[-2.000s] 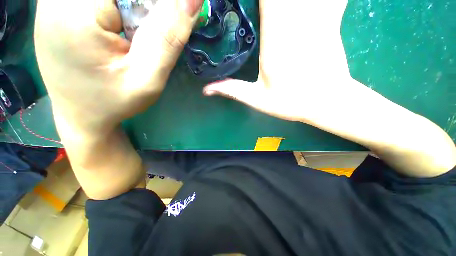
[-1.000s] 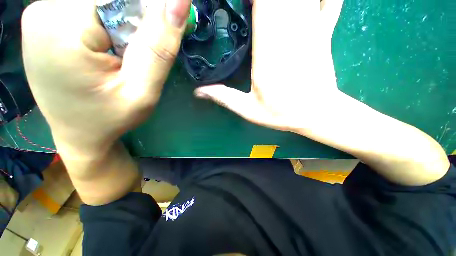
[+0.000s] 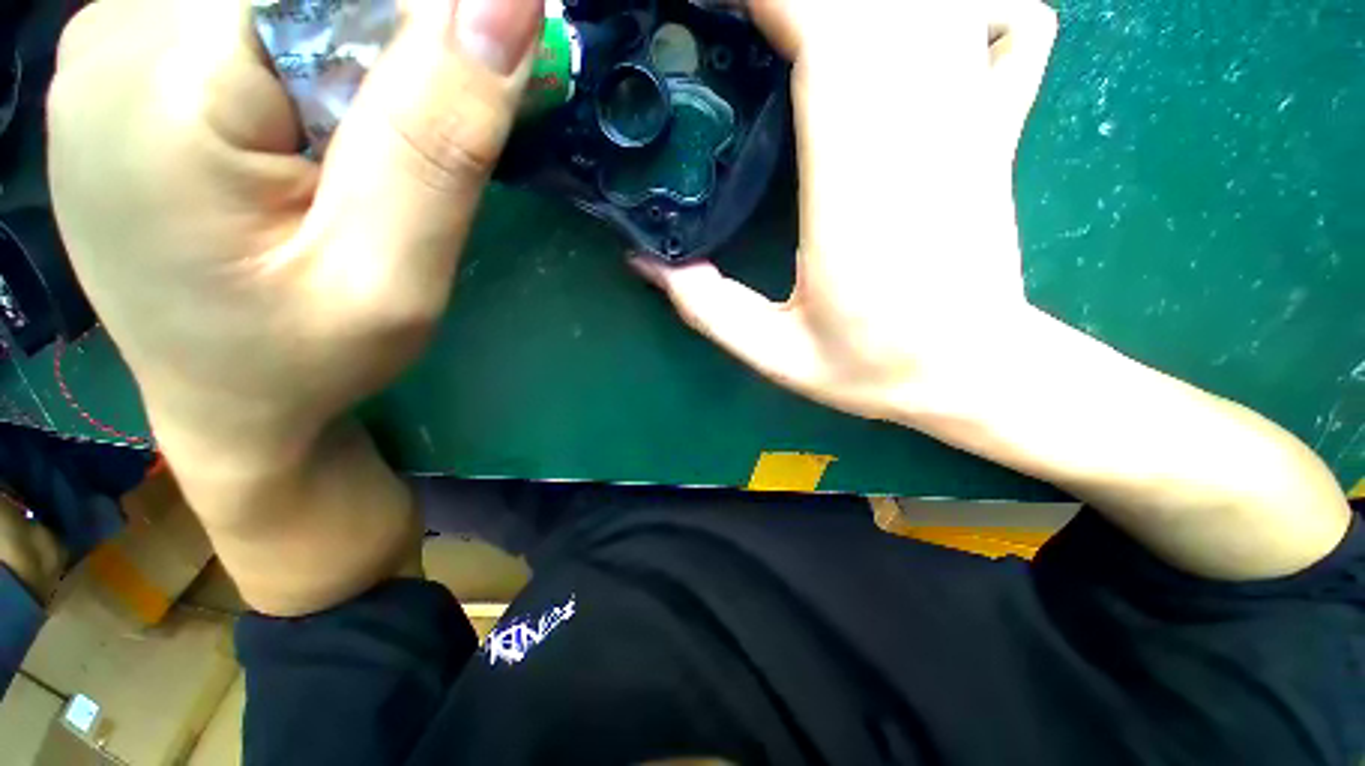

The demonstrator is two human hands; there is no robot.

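Observation:
My left hand [image 3: 285, 225] is closed around a crushed silver-white glue tube [image 3: 333, 68] with a green shoulder [image 3: 554, 63]; its thumb presses near the shoulder. The tube's nozzle cannot be made out. A glossy black plastic housing [image 3: 726, 187], open side up, lies on the green bench between my hands, partly cut off by the top edge. It shows a round ring, a wavy-edged opening and screw posts. My right hand [image 3: 906, 210] is around the housing's right side, thumb tip at its lower edge. Some fingertips are hidden or cut off.
Black parts [image 3: 30, 285] with a thin red wire [image 3: 75, 392] lie at the bench's left. Yellow tape [image 3: 791, 472] marks the green bench's front edge [image 3: 599, 482]. Brown cartons [image 3: 142, 644] stand below left, beside part of another person's arm [image 3: 27, 546].
The housing has turned and now shows its ring and wavy opening more squarely. My right thumb has come to its lower edge. My left hand and the tube have shifted slightly left.

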